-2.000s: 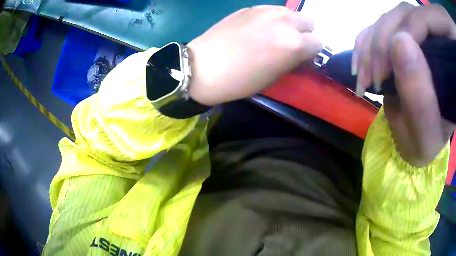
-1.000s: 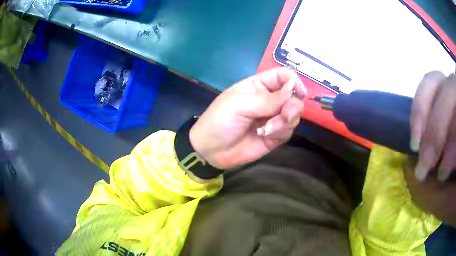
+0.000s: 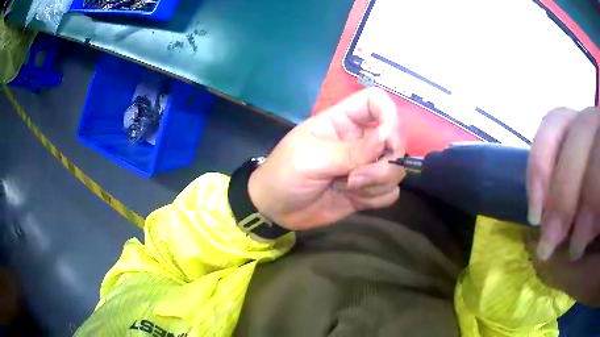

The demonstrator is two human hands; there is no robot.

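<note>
The laptop lid panel [image 3: 474, 59], glaring white with a thin dark rim, lies on a red pad [image 3: 329, 89]. A small silver hinge [image 3: 366, 80] shows at its lower left corner. My right hand [image 3: 567, 178], partly cut off by the right edge, grips the black electric screwdriver [image 3: 477, 179]. Its thin bit points left and meets the fingertips of my left hand [image 3: 332, 158]. My left hand is palm up, in front of the pad's near edge, with thumb and fingers pinched around a tiny dark speck that looks like a screw [image 3: 379, 158], mostly hidden.
A blue tray [image 3: 168, 10] of metal pieces sits on the green bench [image 3: 260, 49] at the top left. A lower blue bin [image 3: 112, 141] with crumpled silvery contents stands below the bench edge. A yellow line [image 3: 72, 172] crosses the grey floor.
Since two seconds ago, both hands have come away from the panel's lower edge. In the last second, the screwdriver has moved left and down, and its bit now meets my left fingertips.
</note>
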